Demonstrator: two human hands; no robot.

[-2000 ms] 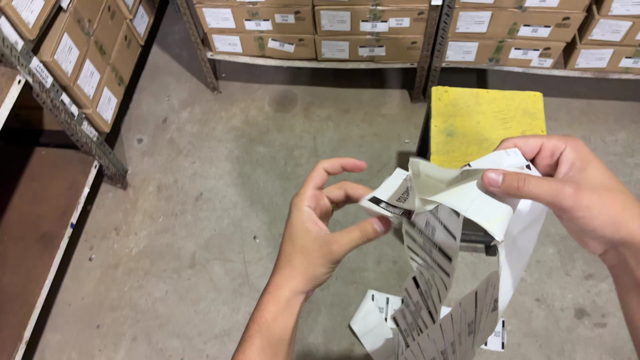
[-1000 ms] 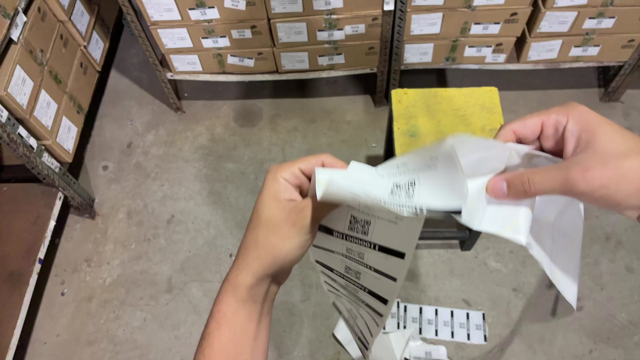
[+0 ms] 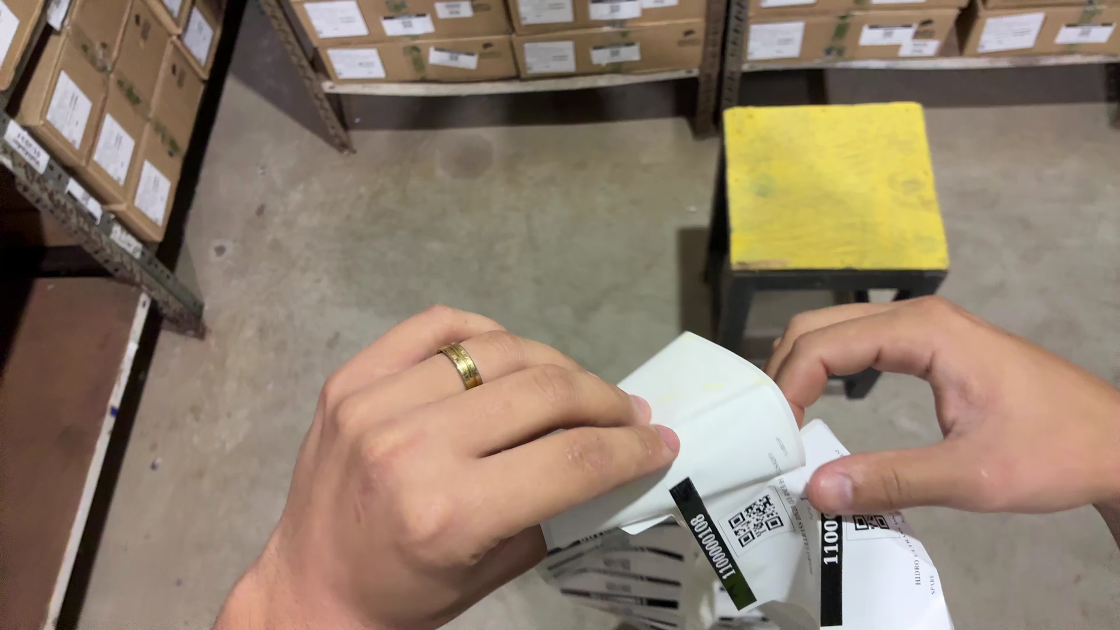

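My left hand (image 3: 490,437), with a gold-coloured ring on one finger, grips a strip of white printed labels (image 3: 717,411) at its upper left part. The thumb of that hand is hidden behind the fingers. My right hand (image 3: 919,411) pinches the strip farther right between thumb and fingers. The labels bear black bars, printed codes and writing. The strip bends between my hands, and more of it hangs below, partly blurred and cut off by the lower frame edge.
Beyond my hands a stool with a yellow top (image 3: 831,188) and dark legs stands on the concrete floor (image 3: 437,227). Labelled cardboard boxes (image 3: 604,52) fill metal shelving at the back. More boxes (image 3: 114,122) sit on a rack at the left, above a brown shelf board (image 3: 61,394).
The strip was stretched wide between my hands a second ago; now my hands are closer together on it. My left hand has turned so its back faces up. The view has shifted.
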